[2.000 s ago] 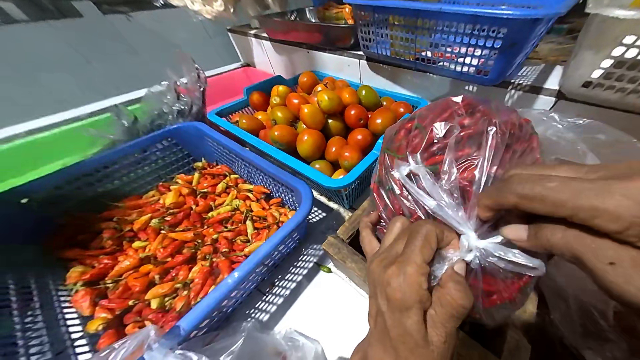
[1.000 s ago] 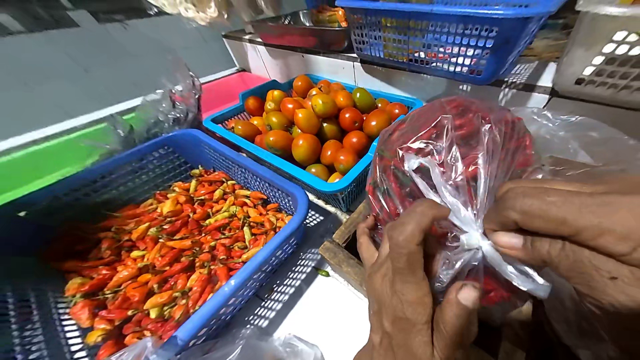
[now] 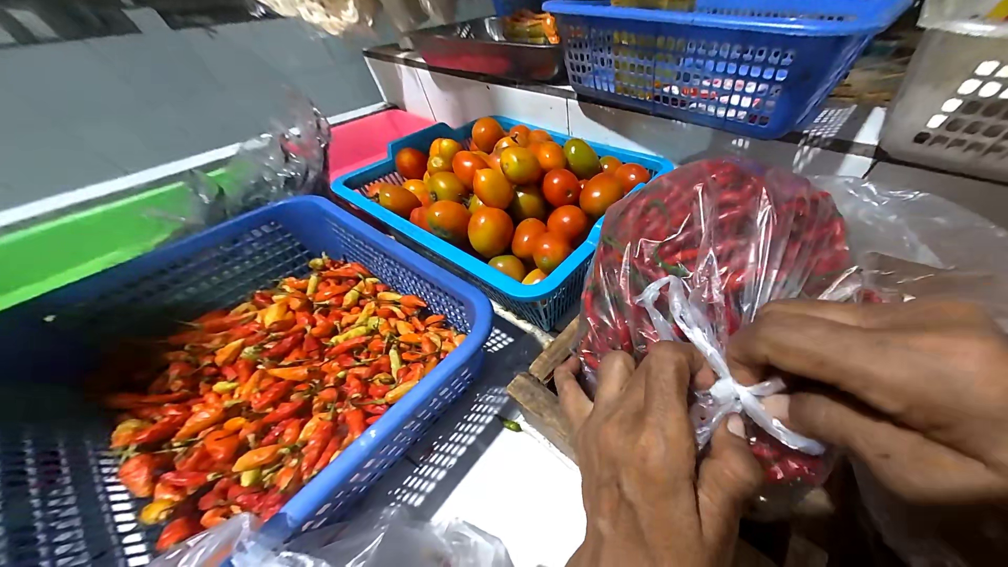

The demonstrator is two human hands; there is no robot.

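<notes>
A clear plastic bag of red chilies (image 3: 717,228) bulges at the right, with a white plastic tie (image 3: 728,386) knotted around its gathered neck. My left hand (image 3: 650,441) presses against the bag from the left, its thumb and fingers pinching at the knot. From the right, my right hand (image 3: 882,386) grips the knot's other side between thumb and fingers. The two hands nearly meet at the knot, and the fingertips of each are partly hidden.
Left stands a blue basket (image 3: 465,339) of small red and orange chilies. Behind is a light-blue basket (image 3: 567,287) of tomatoes. Another blue basket (image 3: 677,71), a metal tray (image 3: 488,59) and a grey crate (image 3: 945,110) sit on the ledge. Wooden slats (image 3: 543,402) lie under the bag.
The fingers of both hands have shifted slightly around the knot. The bag stays in about the same place, and the baskets have not moved.
</notes>
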